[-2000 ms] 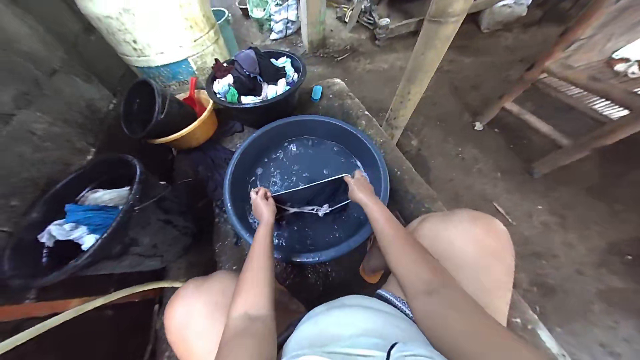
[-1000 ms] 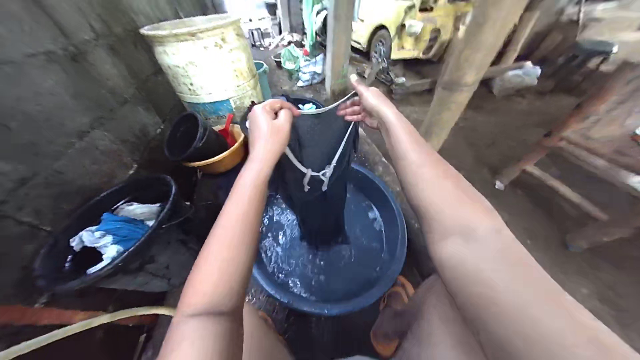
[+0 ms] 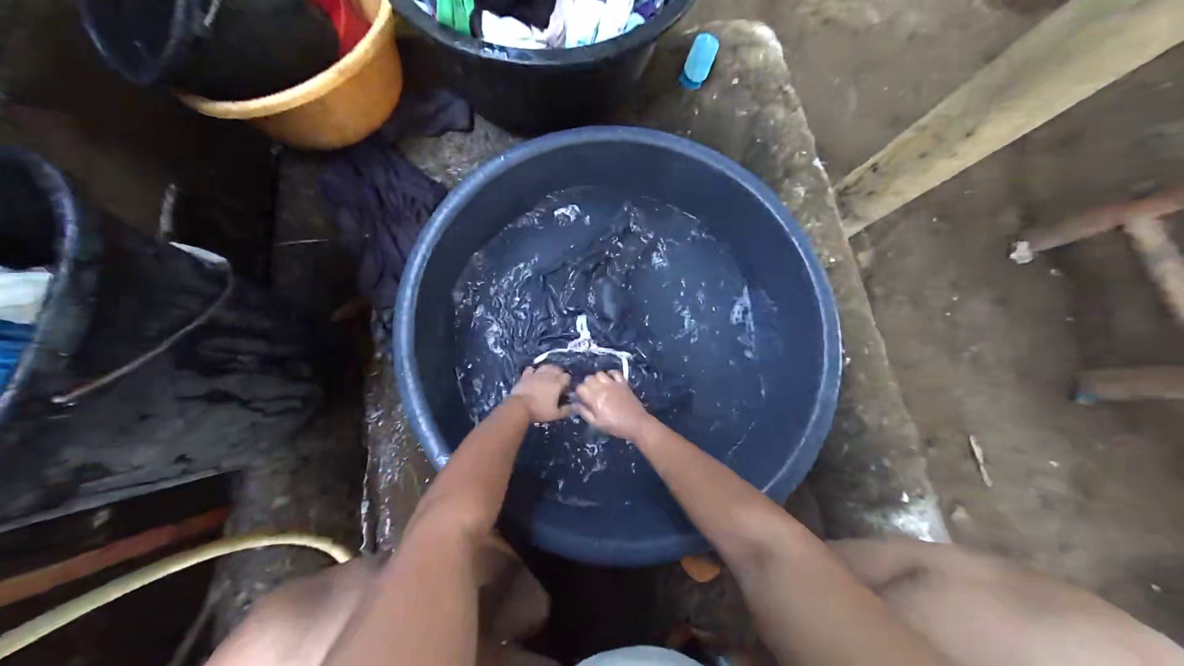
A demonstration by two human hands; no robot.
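A dark garment with a white drawstring (image 3: 585,348) lies mostly under the water in a round blue plastic basin (image 3: 826,342). My left hand (image 3: 544,392) grips the garment's waist edge just below the drawstring. Close beside it, on the right, my right hand (image 3: 609,401) is closed on the same edge. Both hands are at the water surface, and the fingertips are partly hidden. Ripples and some foam surround the cloth.
A black tub of clothes (image 3: 546,55) stands behind the basin, with an orange basin (image 3: 361,92) at its left. A light blue brush-like object (image 3: 700,59) lies on the concrete slab (image 3: 879,435). Dark wet cloth (image 3: 379,208) touches the basin's left. A wooden post (image 3: 980,111) rises at right.
Both hands have come down from above the basin, bringing the raised garment into the water. They are closer together than before. The view has tilted down.
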